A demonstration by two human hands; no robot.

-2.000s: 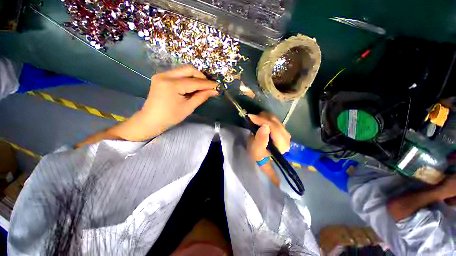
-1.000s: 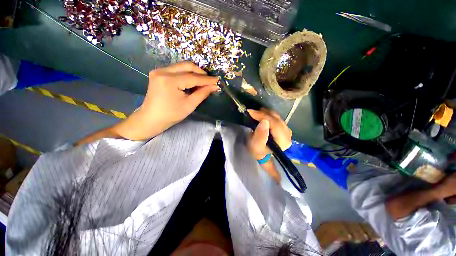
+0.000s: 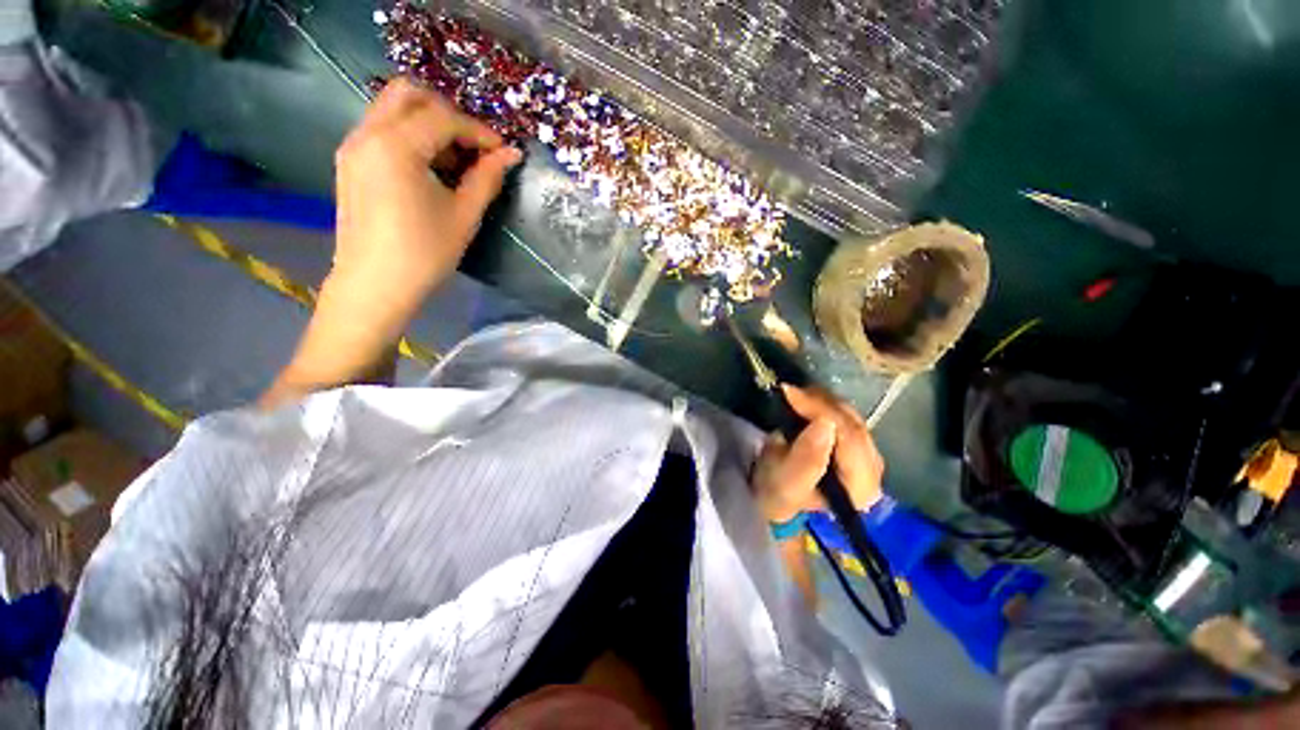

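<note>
My left hand, bare, is at the dark red end of the long heap of small glittering parts. Its thumb and fingertips are close together; whether a part is between them is too small to tell. My right hand, bare with a blue band at the wrist, holds the black-handled soldering iron. The iron's thin metal shaft points up to the gold-white end of the heap. Two pale narrow bars lie on the green mat between my hands.
A clear pocketed tray lies behind the heap. A thick tan tape ring stands right of it, with slim tweezers beyond. A black fan with a green label is at the right. Other people's sleeves show at both sides.
The view has shifted, showing more of the tray. My left hand has left the iron's tip and moved left to the heap's dark red end, uncovering the pale bars. My right hand still holds the iron.
</note>
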